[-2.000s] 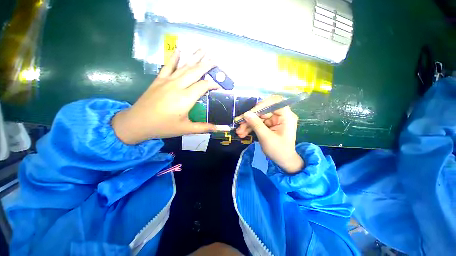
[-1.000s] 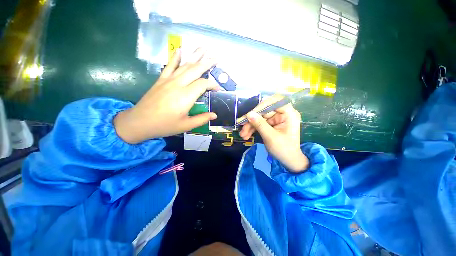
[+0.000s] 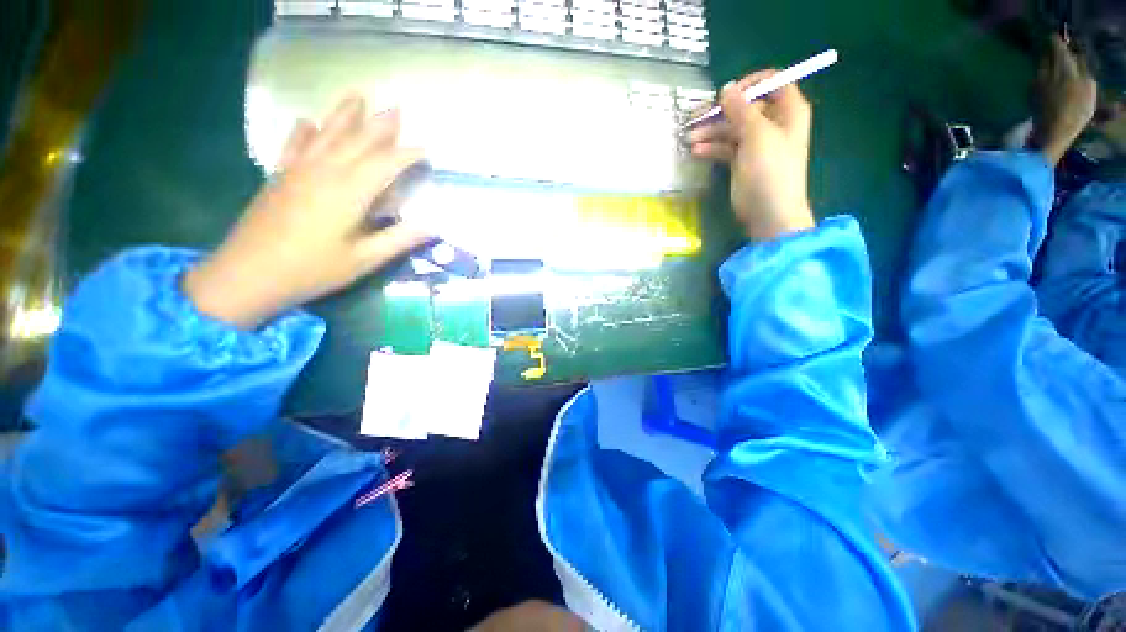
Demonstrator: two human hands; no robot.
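My right hand point(image 3: 768, 154) holds tweezers point(image 3: 790, 77) like a pen, their tip at the right part of a large silvery sheet point(image 3: 494, 111), near its small bars. My left hand point(image 3: 315, 204) lies over the sheet's left part, fingers spread; I cannot tell if it holds anything. A dark blue piece with a white dot point(image 3: 447, 258) lies just below its fingertips. A dark screen module point(image 3: 517, 300) with an orange flex tail point(image 3: 529, 354) lies at the bench's near edge. Two green and white pieces point(image 3: 462, 393) lie left of it.
The green bench point(image 3: 617, 346) runs across. Yellow tape point(image 3: 636, 225) lies on the sheet's near edge. Rows of white bars point(image 3: 494, 17) line its far edge. A glossy amber strip point(image 3: 56, 136) is at far left. Another person's blue sleeve point(image 3: 988, 259) and hand are at right.
My right hand has moved from the screens up and right to the sheet with the tweezers. My left hand shows further left. Two green and white pieces and one screen now show, instead of one and two.
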